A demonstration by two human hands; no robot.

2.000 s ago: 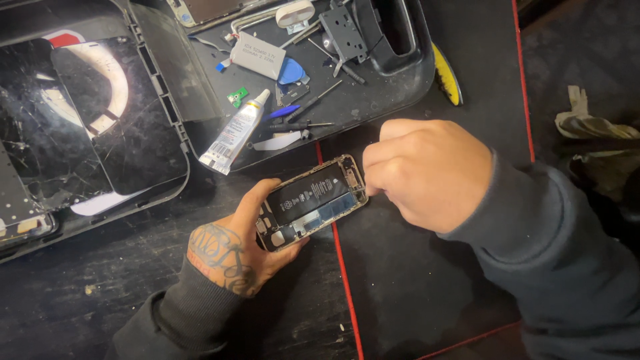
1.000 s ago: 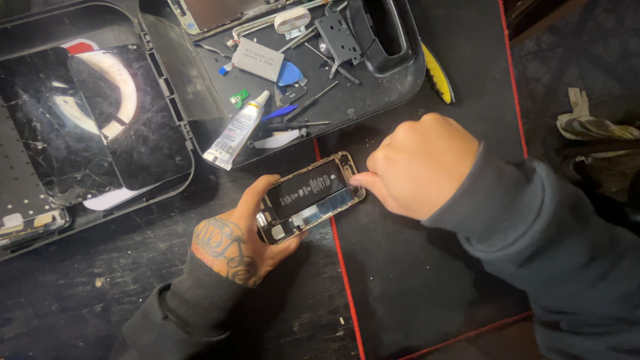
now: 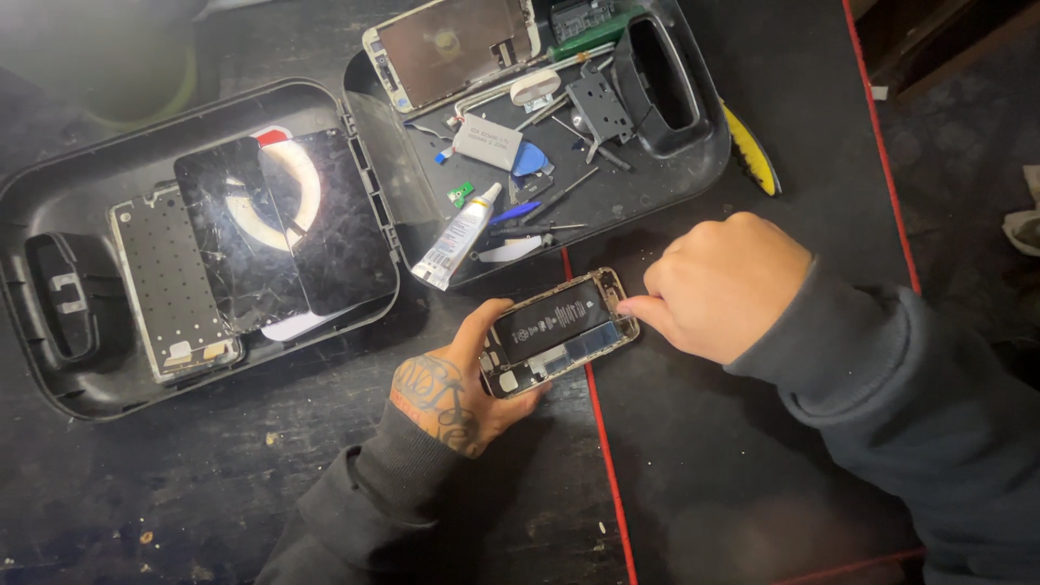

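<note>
An opened smartphone (image 3: 561, 333), its screen off, shows a black battery and a circuit board inside its metal frame. My left hand (image 3: 455, 390) grips the phone's lower left end between thumb and fingers. The phone lies tilted, its other end pointing up and right. At that upper right end, my right hand (image 3: 715, 288) is curled, with the thumb tip touching the phone's inner edge. Whether anything small is pinched between its fingers cannot be seen. A crumpled metal tube (image 3: 459, 240) with a white cap lies just above the phone, over the open case's edge.
The open black plastic case (image 3: 678, 191) holds a loose battery (image 3: 487, 142), a blue opening pick (image 3: 530, 159), screwdrivers and a phone screen assembly (image 3: 455, 53). Cracked screens (image 3: 236, 276) fill its left half. A yellow-handled tool (image 3: 749, 150) lies right of it. A red line (image 3: 605, 455) crosses the work surface.
My right hand has shifted slightly against the phone's upper right end, its thumb now extended to the edge. My left hand keeps its hold. The view has moved to take in more of the case.
</note>
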